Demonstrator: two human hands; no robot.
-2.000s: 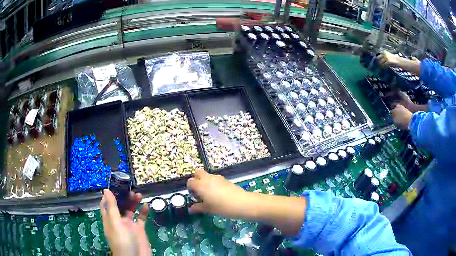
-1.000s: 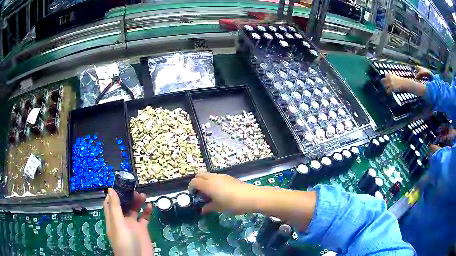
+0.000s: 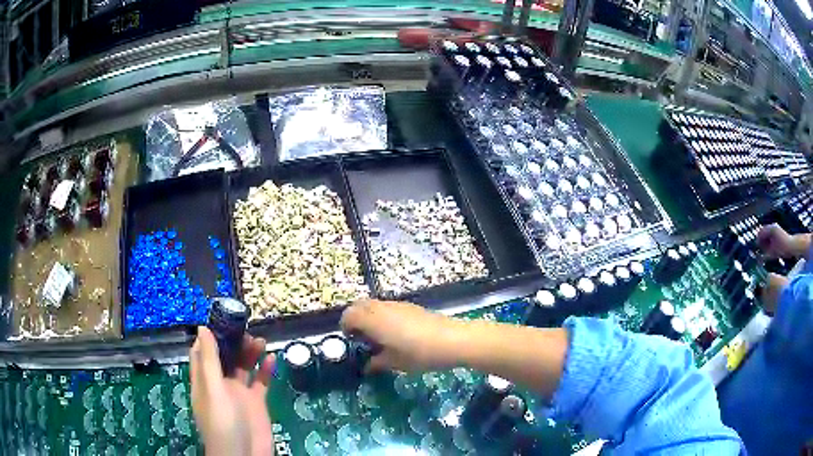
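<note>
My left hand (image 3: 234,392) holds a black electrolytic capacitor (image 3: 229,331) upright, its silvery top facing up, over the near edge of the green circuit board (image 3: 116,411). My right hand (image 3: 388,337) is palm down at the board's far edge, its fingers closed around another dark capacitor that they mostly hide. Two capacitors with white tops (image 3: 316,353) stand on the board just left of my right fingers. More stand in a row (image 3: 588,289) further right. Pale rounded footprints show on the board.
Behind the board are bins of blue discs (image 3: 165,283), cream-yellow parts (image 3: 294,254) and whitish parts (image 3: 423,245). Right of them is a capacitor blister tray (image 3: 562,174); left, a tray of dark-red wound parts (image 3: 67,200). Another person's hands (image 3: 777,258) are at far right.
The board with its standing capacitors has shifted slightly right, and my hands with it. At far right, the other person's hands have left the black capacitor tray and are over the board.
</note>
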